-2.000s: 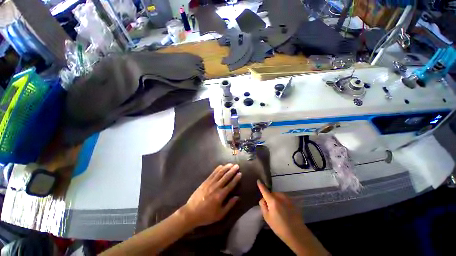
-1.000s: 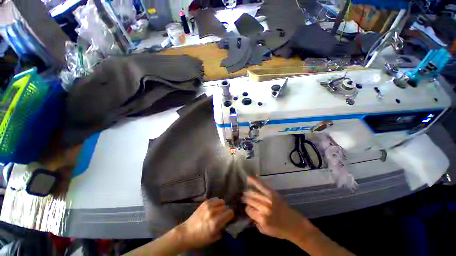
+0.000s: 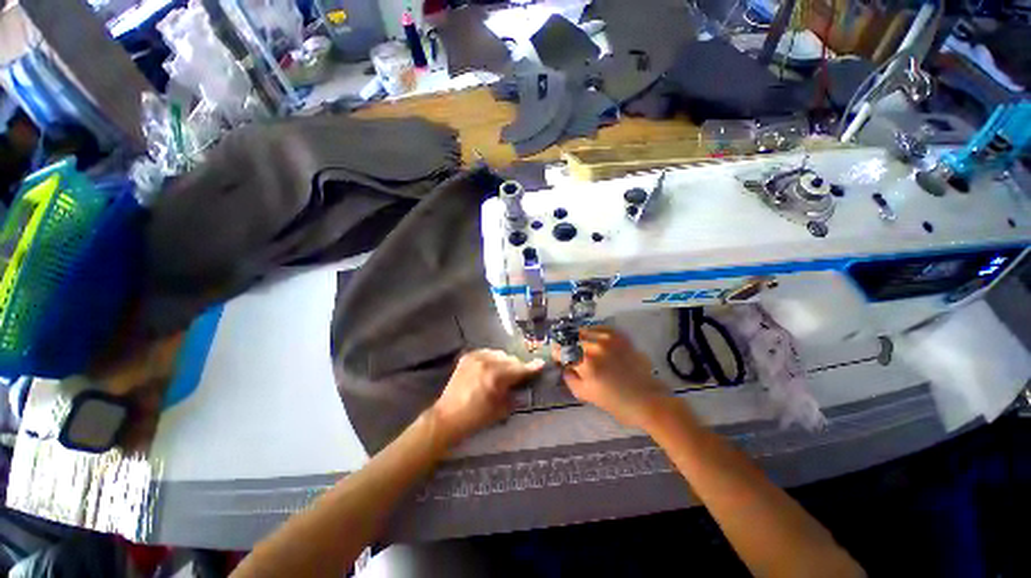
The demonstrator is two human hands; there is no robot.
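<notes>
The dark grey-brown garment panel (image 3: 396,322) lies on the white table, left of and in front of the sewing machine head (image 3: 678,237), its upper end reaching behind the needle area. My left hand (image 3: 486,387) holds the panel's edge with bent fingers just in front of the presser foot (image 3: 536,339). My right hand (image 3: 605,370) is right beside the presser foot, its fingertips pinching the cloth edge. The tips of both hands nearly meet. The cloth between my fingertips is mostly hidden.
Black-handled scissors (image 3: 703,348) and a pale thread bundle (image 3: 778,367) lie under the machine arm. A thick dark panel stack (image 3: 271,203) is behind left. Green and blue baskets (image 3: 74,282) stand far left. Dark cut pieces (image 3: 543,111) lie behind the machine.
Both hands have moved forward to the presser foot. The panel's near part has shifted away from the table's front edge, baring the measuring strip, and its upper end reaches farther back.
</notes>
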